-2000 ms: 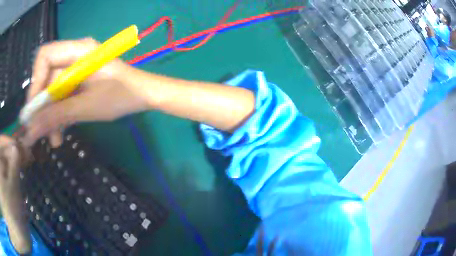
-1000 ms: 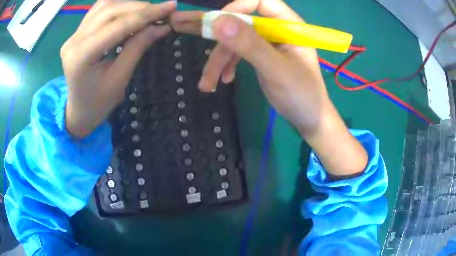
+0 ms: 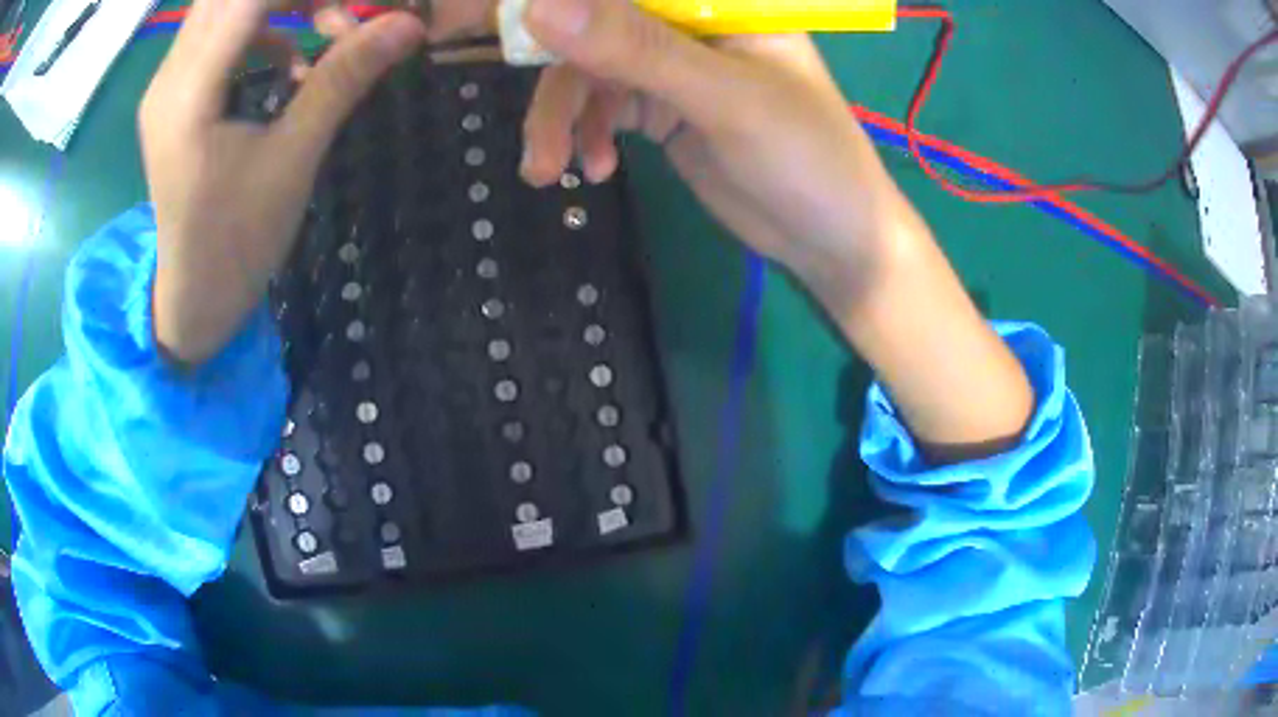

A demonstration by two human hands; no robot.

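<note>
A black component tray (image 3: 435,329) lies in front of me with rows of small silver discs (image 3: 600,376) and white labels (image 3: 533,534) at its near end. My right hand (image 3: 785,161) holds a yellow probe (image 3: 785,14) with a white collar (image 3: 521,31) near the top edge; its brown tip (image 3: 463,17) points left, towards my left fingers. My left hand (image 3: 231,168) is over the tray's far left part, cut off by the top edge. Its fingertips are near the tip; whether they pinch a disc cannot be told.
A red wire (image 3: 942,84) runs right from the probe over the green mat (image 3: 785,462) with its red and blue tape. Clear blister trays (image 3: 1191,504) stand at the right edge. A white slip (image 3: 70,70) lies at far left and a white sheet (image 3: 1219,196) at far right.
The view has swung from the right side of the bench to the tray, then shifted slightly. Both hands and the probe now sit higher in the picture, partly cut off. The probe stays in my right hand.
</note>
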